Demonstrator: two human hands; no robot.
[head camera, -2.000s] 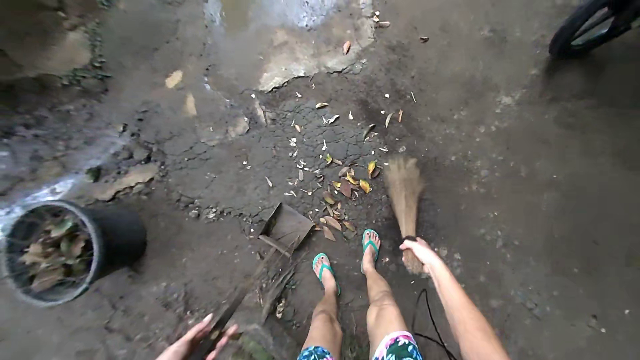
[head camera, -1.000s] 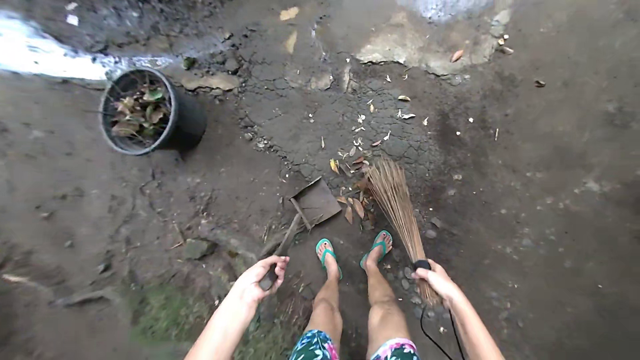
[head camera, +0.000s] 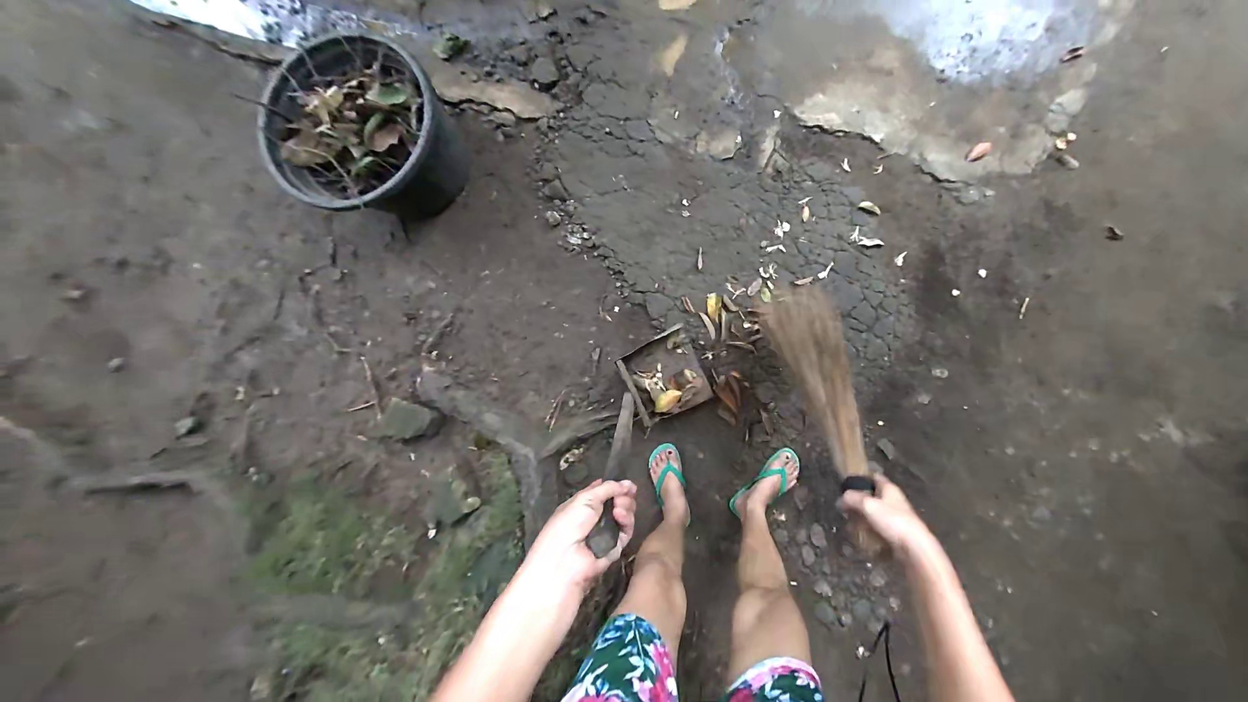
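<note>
My left hand (head camera: 595, 526) is closed around the handle of a dustpan (head camera: 668, 375), whose pan lies on the ground with yellow and brown leaves in it. My right hand (head camera: 882, 512) grips a stick broom (head camera: 814, 366) at its dark binding; the bristles point away from me, blurred, to the right of the pan. Between pan and broom lies a small heap of dry leaves (head camera: 729, 390), and more yellow and brown leaves (head camera: 715, 310) lie just beyond the pan.
A black plastic bucket (head camera: 439, 166) full of dry leaves and twigs stands at the upper left. Cracked ground with pale petals stretches ahead, up to a puddle (head camera: 965, 34). Tree roots (head camera: 487, 419), a stone (head camera: 408, 419) and mossy ground (head camera: 331, 546) are at the left. My feet wear green flip-flops (head camera: 668, 473).
Leaves now lie in the dustpan, which looked bare one second ago. The broom's bristles have swung, and some leaves near the pan have shifted.
</note>
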